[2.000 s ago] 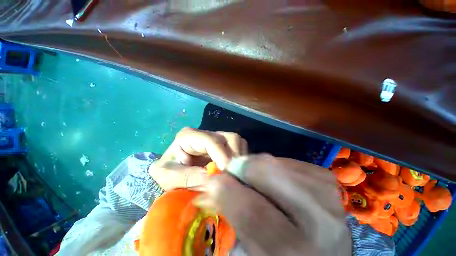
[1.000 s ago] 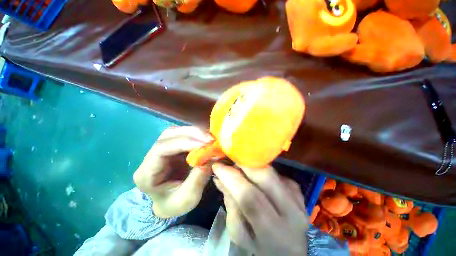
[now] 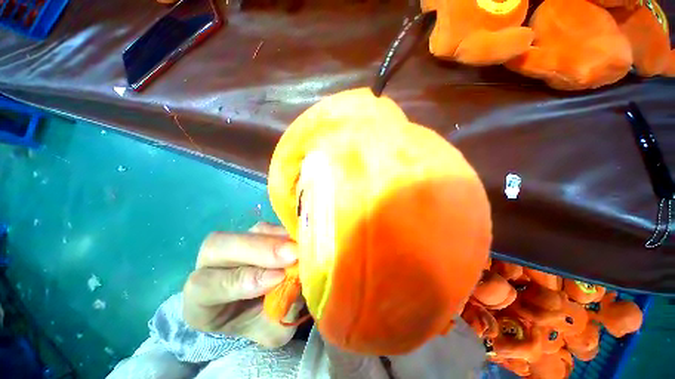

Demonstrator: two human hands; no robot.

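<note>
A bright orange plush toy point(image 3: 400, 244) fills the middle, held up close to the camera above my lap. A yellow-edged face patch shows edge-on at its left side, and a black strap point(image 3: 392, 55) sticks out at its top. My left hand point(image 3: 237, 285) pinches a small orange limb point(image 3: 281, 296) at the toy's lower left. A short reddish thread or edge curves below that limb. My right hand point(image 3: 437, 359) is mostly hidden behind and under the toy, dim and blurred; its fingertips do not show. No needle is visible.
The brown-covered table point(image 3: 326, 59) holds a phone point(image 3: 170, 41), more orange toys point(image 3: 577, 48), a black tool with a chain point(image 3: 651, 155) and a white paper scrap point(image 3: 512, 186). A crate of orange pieces point(image 3: 548, 318) stands at lower right, below the table edge.
The toy has come nearer the camera and looks larger, its face patch turned to the left. The black strap now shows at its top. My right hand has gone mostly behind the toy.
</note>
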